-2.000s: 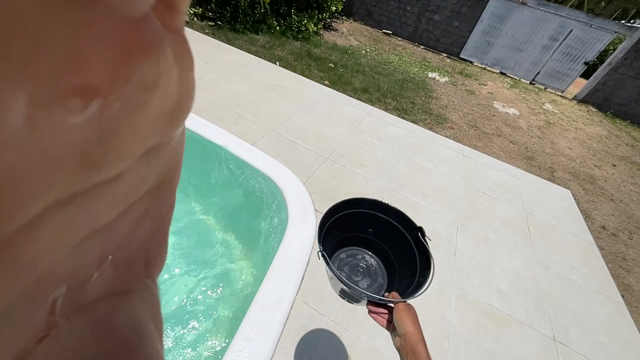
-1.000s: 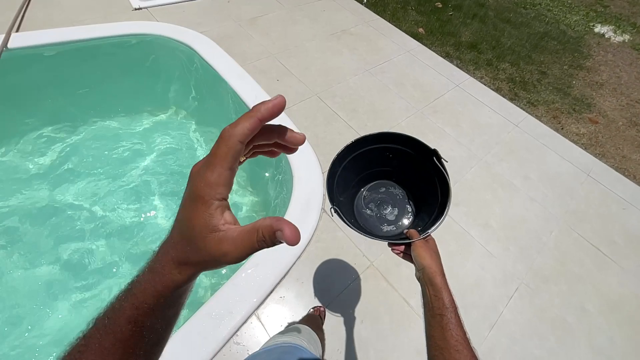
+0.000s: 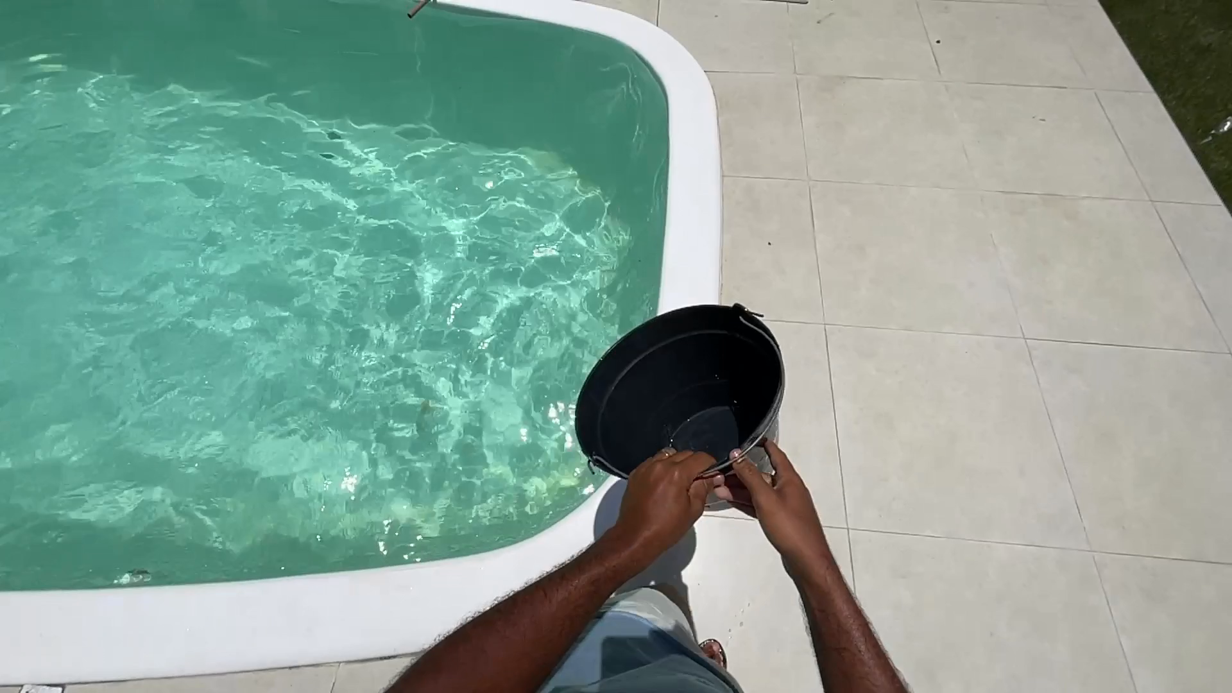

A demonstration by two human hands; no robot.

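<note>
A black plastic bucket [image 3: 664,385] is held tilted above the rounded corner of the pool, its mouth facing up toward me. My left hand [image 3: 666,493] grips the near rim, fingers curled over it. Close beside it, my right hand [image 3: 778,496] holds the same rim, with the thumb on the edge and the fingers mostly hidden below. The thin wire handle lies along the rim. The bucket's bottom inside is partly in shadow, and I see no clear contents.
Green-tinted water fills the swimming pool [image 3: 337,289] at left, bounded by a raised white edge [image 3: 695,192]. Pale floor tiles [image 3: 924,414] run along the right, with grass [image 3: 1189,67] beyond. My foot [image 3: 713,653] stands on the tiles just below the bucket.
My left hand, spread in the air and holding nothing one second ago, now grips the bucket's rim beside my right hand. The bucket is now tilted nearer the pool edge. The view has turned.
</note>
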